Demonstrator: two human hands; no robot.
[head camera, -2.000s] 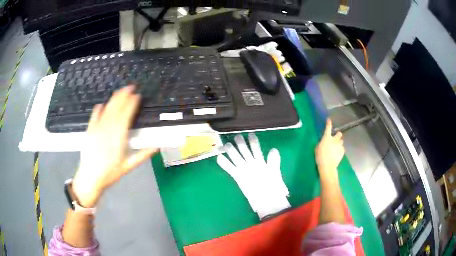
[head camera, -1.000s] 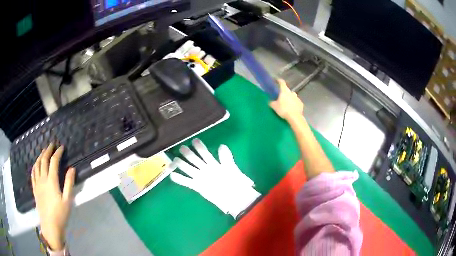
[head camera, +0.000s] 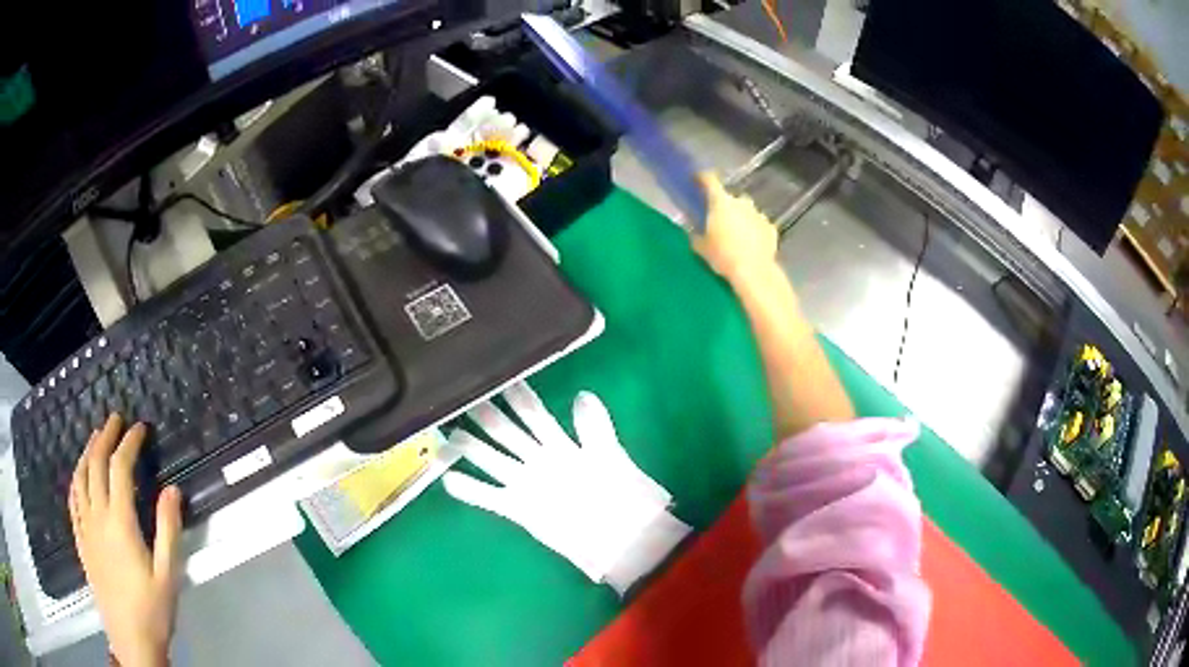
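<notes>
My right hand (head camera: 738, 239) grips the near end of a long, narrow, see-through bluish strip (head camera: 626, 117), held tilted up and away over the edge between bench and conveyor. My left hand (head camera: 124, 547) is bare and rests with fingers apart on the left front of the black keyboard (head camera: 196, 352), holding nothing. The keyboard sits on a white raised shelf (head camera: 248, 532).
A black mouse (head camera: 440, 215) lies on a dark pad (head camera: 509, 313), with a black parts bin (head camera: 587, 170) behind. A white glove (head camera: 561, 489), paper form (head camera: 372, 493) and red mat (head camera: 691, 606) lie on the green bench. The conveyor carries a black carrier with boards (head camera: 1095, 424).
Since two seconds ago, the view has turned right. My left hand has settled on the keyboard's left front. My right hand still holds the strip, now raised and more clearly visible.
</notes>
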